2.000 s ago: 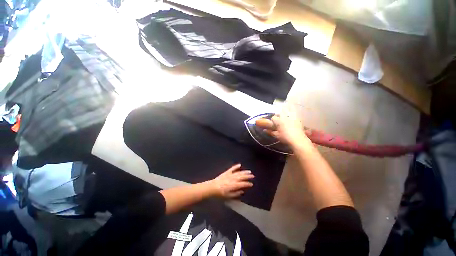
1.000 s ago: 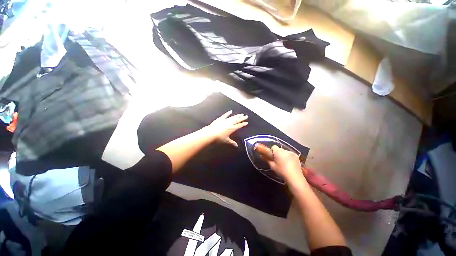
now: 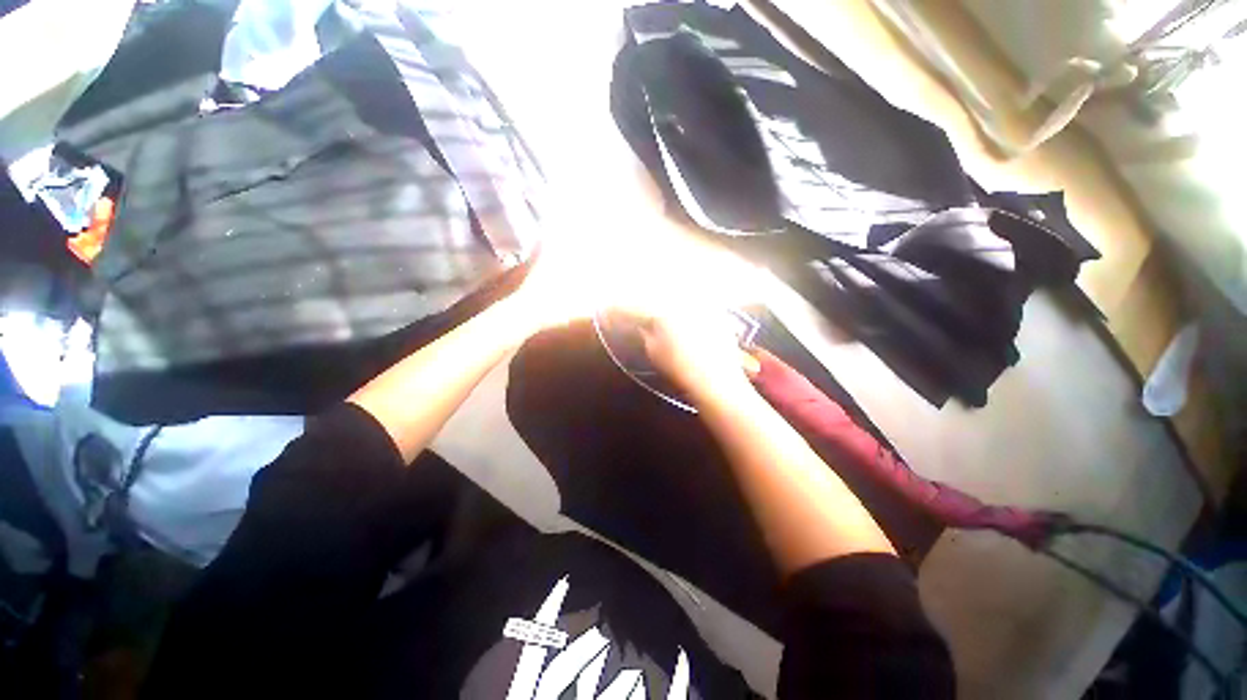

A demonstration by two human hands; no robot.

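Note:
A flat black cloth panel (image 3: 636,458) lies on the pale ironing cover (image 3: 985,602) nearest me, its curved end at the left. The steam iron (image 3: 632,358) stands on the curved end, near the panel's far edge. My right hand (image 3: 684,349) is closed around its handle, which the hand and glare hide. My left hand (image 3: 558,280) is at the panel's far left edge, washed out by bright sunlight; its fingers cannot be made out.
A rumpled black pile (image 3: 875,178) lies at the far side. A greyish striped stack (image 3: 287,246) lies at the left, above pale bundled cloth (image 3: 205,479). The dark red steam hose (image 3: 875,458) runs right from the iron. A white cone-like object (image 3: 1171,372) stands at the right edge.
The iron and my right hand have moved left along the panel to its curved end. My left hand has moved off the panel's middle to its far left edge. The view has shifted left.

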